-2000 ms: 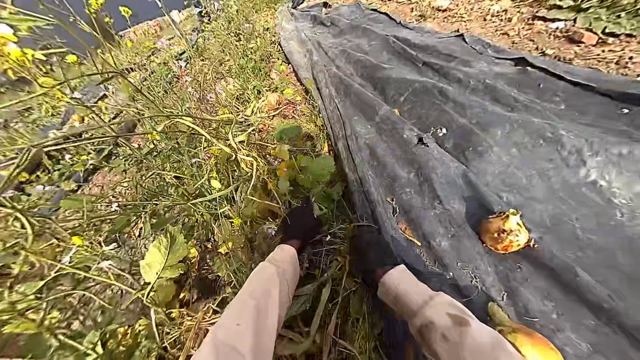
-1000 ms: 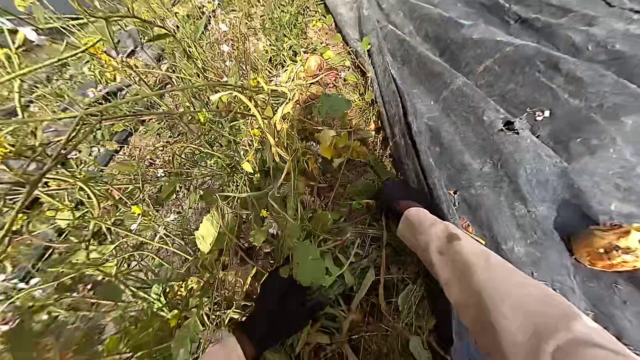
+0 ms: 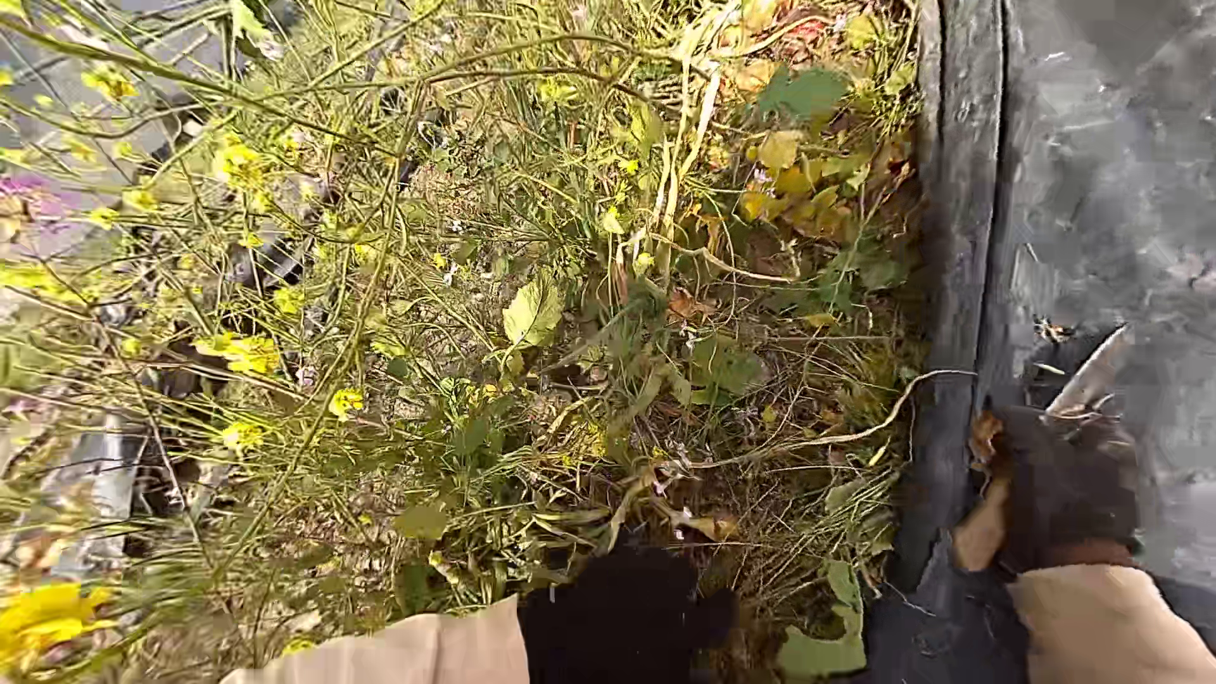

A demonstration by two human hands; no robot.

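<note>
My left hand [image 3: 627, 613], in a black glove, is low among green weeds and dry stems [image 3: 760, 532] at the bottom centre; its fingers are hidden in shadow, and whether it grips anything does not show. My right hand [image 3: 1069, 484], in a dark glove, is over the edge of the black ground-cover sheet [image 3: 1111, 190] on the right. It is closed around dry plant matter; a pale, pointed piece [image 3: 1088, 375] sticks out above the fingers and a brown dry leaf [image 3: 983, 532] hangs at its left side. A thin dry vine [image 3: 883, 423] runs from the weeds towards it.
Tangled stems with yellow flowers [image 3: 237, 351] spread over the left side. A light green leaf [image 3: 534, 313] stands mid-view, and yellowing leaves [image 3: 807, 199] lie near the sheet's edge. Grey sheeting [image 3: 100, 484] shows through the weeds at the far left.
My right hand was at the weeds beside the sheet's edge a second ago; it is now over the sheet with dry plant matter in it. The view has moved closer to the weeds.
</note>
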